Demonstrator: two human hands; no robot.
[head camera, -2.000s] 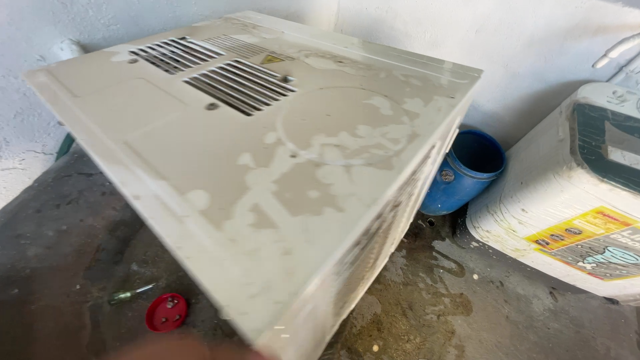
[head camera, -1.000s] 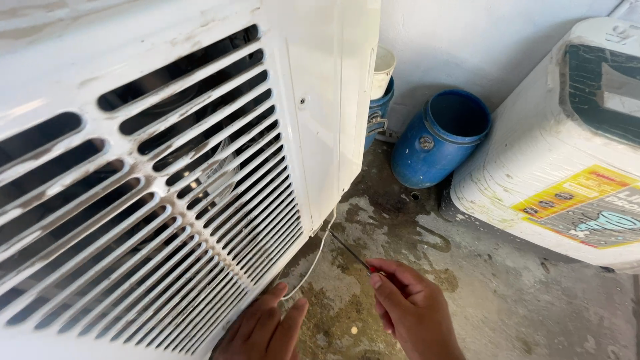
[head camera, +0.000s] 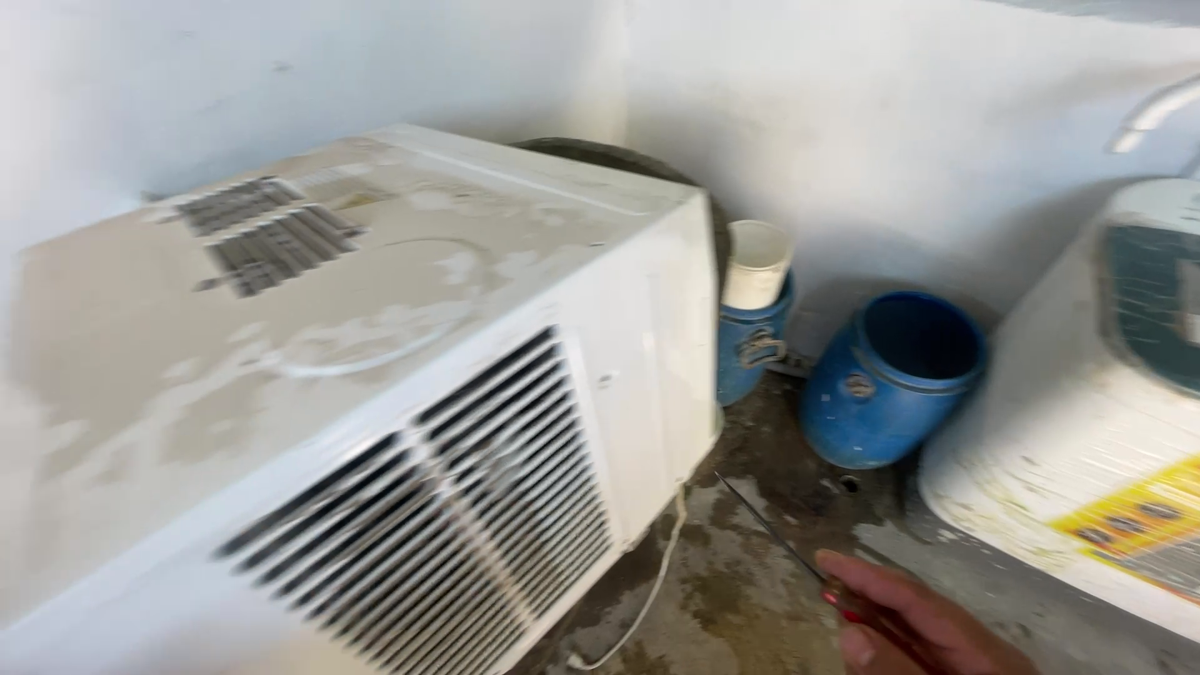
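My right hand (head camera: 914, 619), at the bottom right, grips a screwdriver (head camera: 839, 600) by its dark and red handle. The long thin shaft points up and left, its tip near the lower corner of a white metal appliance housing (head camera: 647, 375). That housing has slatted vents on its side (head camera: 487, 478) and top (head camera: 272, 239), and its top is stained. A thin white cord (head camera: 656, 586) hangs from the housing's bottom edge and curves down to the floor. My left hand is out of view. The picture is somewhat blurred.
An open blue plastic drum (head camera: 848, 412) stands by the wall. Nearer the housing, a second blue drum (head camera: 741, 361) holds a white container (head camera: 755, 272). At the right is a white washing machine (head camera: 1012, 450) with a yellow label. The concrete floor (head camera: 750, 600) has wet patches.
My left hand, at the housing's lower edge one second ago, is out of sight. The screwdriver remains in my right hand. The view has shifted, showing the housing's top again.
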